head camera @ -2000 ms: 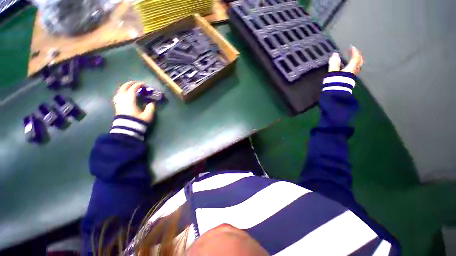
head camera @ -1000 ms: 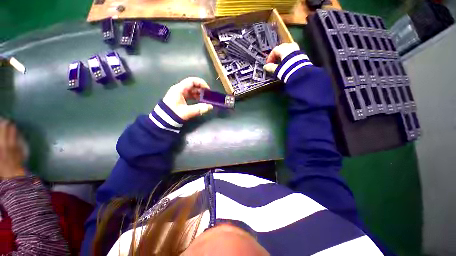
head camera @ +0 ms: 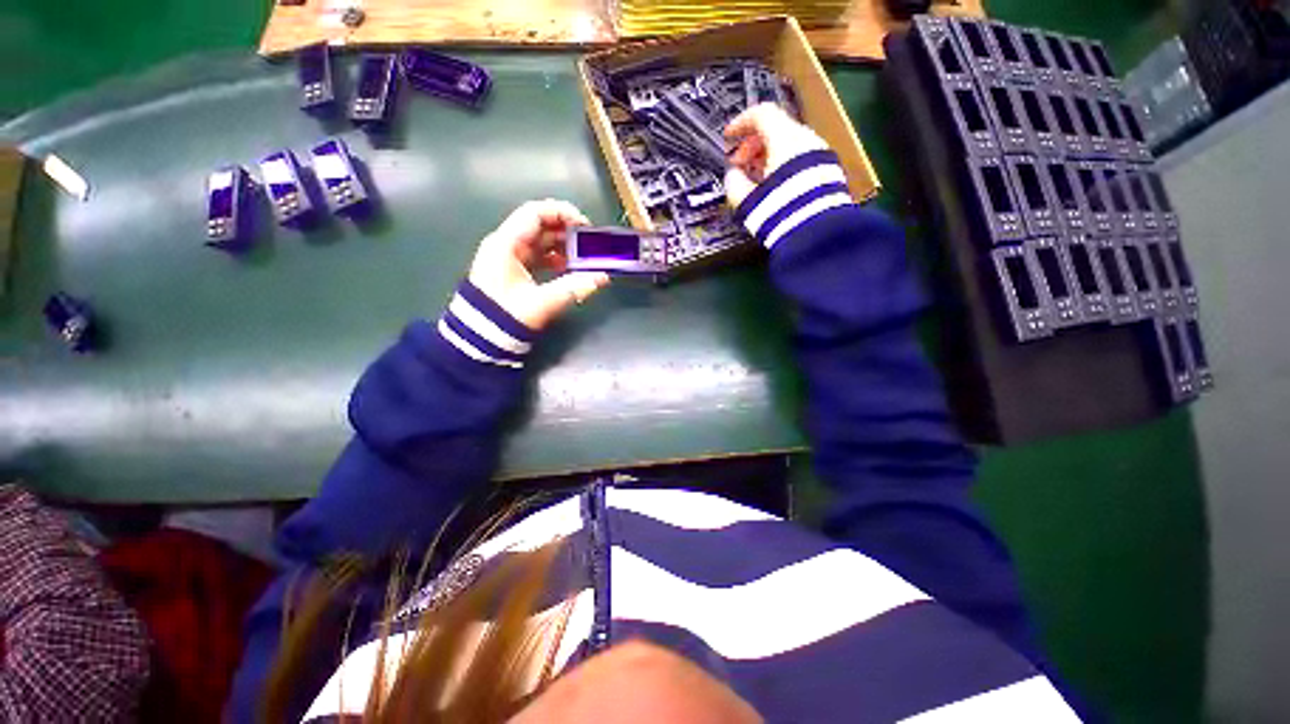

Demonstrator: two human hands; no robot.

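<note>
My left hand (head camera: 532,265) holds a dark device housing (head camera: 617,250) by its left end, window up, with small buttons at its right end, just left of the carton. My right hand (head camera: 765,147) is over the open cardboard carton (head camera: 857,173) of loose grey-black faceplates (head camera: 672,125). Its fingers reach down among the faceplates; whether they grip one cannot be told. Three housings (head camera: 283,187) stand in a row at the left of the bench, and three more (head camera: 374,88) lie behind them. Finished units (head camera: 1082,272) lie in rows on black foam (head camera: 1054,382) at the right.
A wooden board (head camera: 467,24) and a yellow stack (head camera: 707,14) are at the far edge. A small dark piece (head camera: 68,321) and a white strip (head camera: 65,176) lie on the left of the bench. A neighbour's checked sleeve (head camera: 64,608) shows at lower left. Dark objects stand at upper right.
Since two seconds ago, my right hand has moved from the foam's edge into the carton. My left hand has lifted the housing and brought it beside the carton. The view has shifted, and the neighbour's hand has left it.
</note>
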